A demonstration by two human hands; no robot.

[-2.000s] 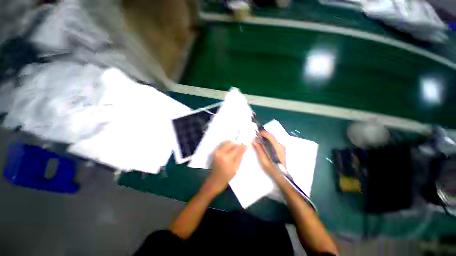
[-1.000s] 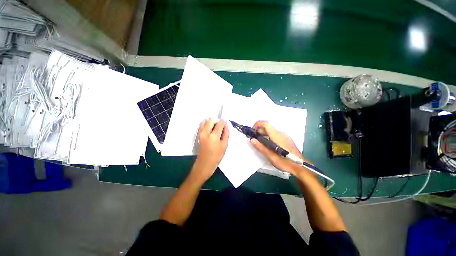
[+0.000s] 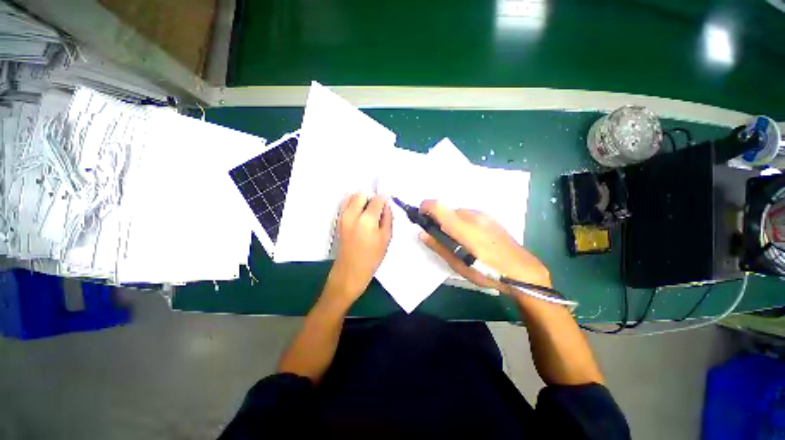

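My right hand holds a soldering iron, black with a white rear part, its tip pointing up and left over the white back of a solar panel. My left hand lies with its fingertips on the white panels, just left of the iron tip. Whether a wire or solder strand is between its fingers is too small and bright to tell. Another white panel lies tilted across the left, partly over a panel with a dark gridded face. More white panels lie under my right hand.
A large stack of white panels with cords lies left. At right are an iron stand with yellow sponge, a round silvery container, a black soldering station and a fan. The green conveyor runs behind a pale rail.
The view has steadied and shifted. The soldering iron has swung lower and left from its more upright pose, and my right hand now covers more of the panels. My left hand stays on the panels.
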